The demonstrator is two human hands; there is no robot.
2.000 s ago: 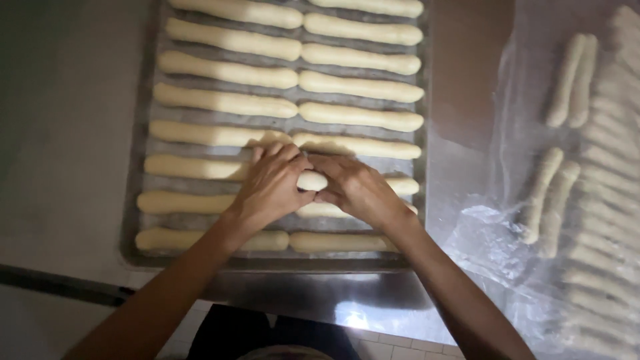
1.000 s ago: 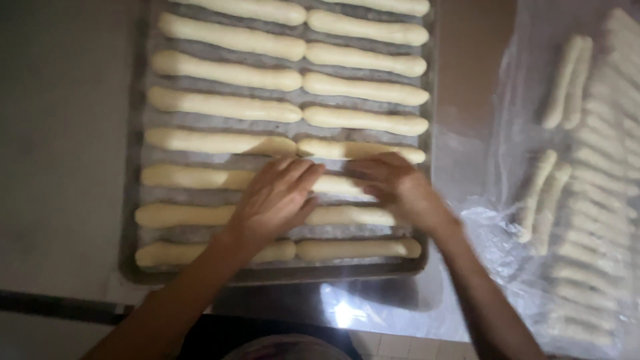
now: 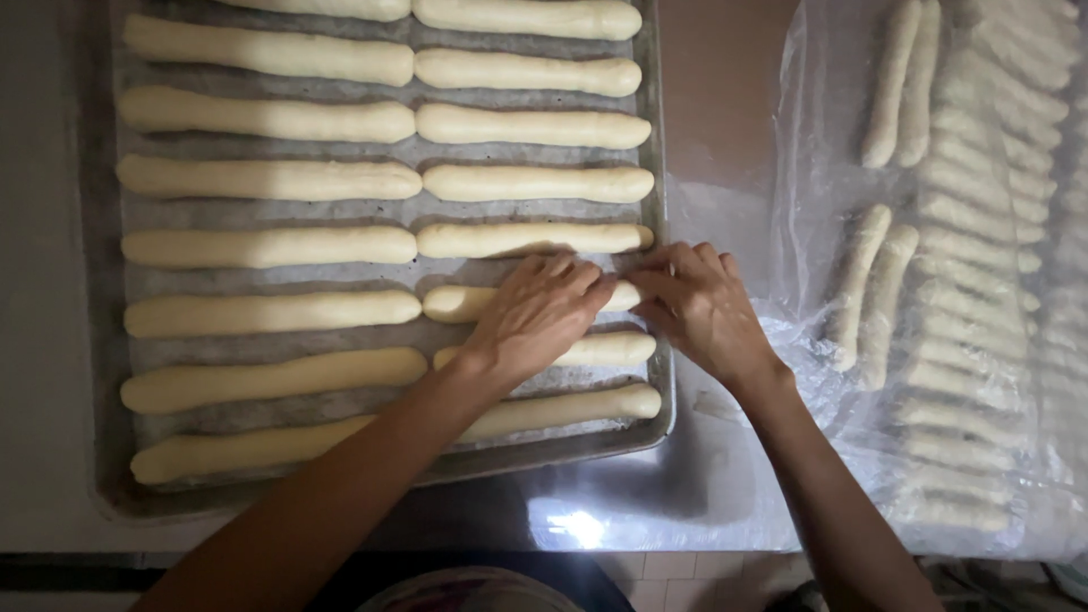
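A metal baking tray (image 3: 665,374) lined with paper holds two columns of pale dough sticks. My left hand (image 3: 544,310) lies over the middle of a dough stick (image 3: 455,303) in the right column, third row up from the near edge. At that stick's right end, my right hand (image 3: 693,302) pinches the tip between thumb and fingers, beside the tray's right rim. Below them, another dough stick (image 3: 616,348) is partly covered by my left hand and wrist. My left forearm crosses the nearest dough stick (image 3: 255,450). Whether my left fingers grip or just rest on the dough is hard to see.
Right of the tray, clear plastic sheeting (image 3: 799,212) lies on the metal table (image 3: 722,493). Under or within it are many dough sticks (image 3: 977,297) in rows, with two pairs (image 3: 897,85) set apart. The table's front edge runs below the tray, with a tiled floor (image 3: 667,586) beyond.
My right hand has moved to the right, to the tray's right rim. Two seconds ago both hands were together around a dough end near the middle; that stick now lies along its row. The view has shifted.
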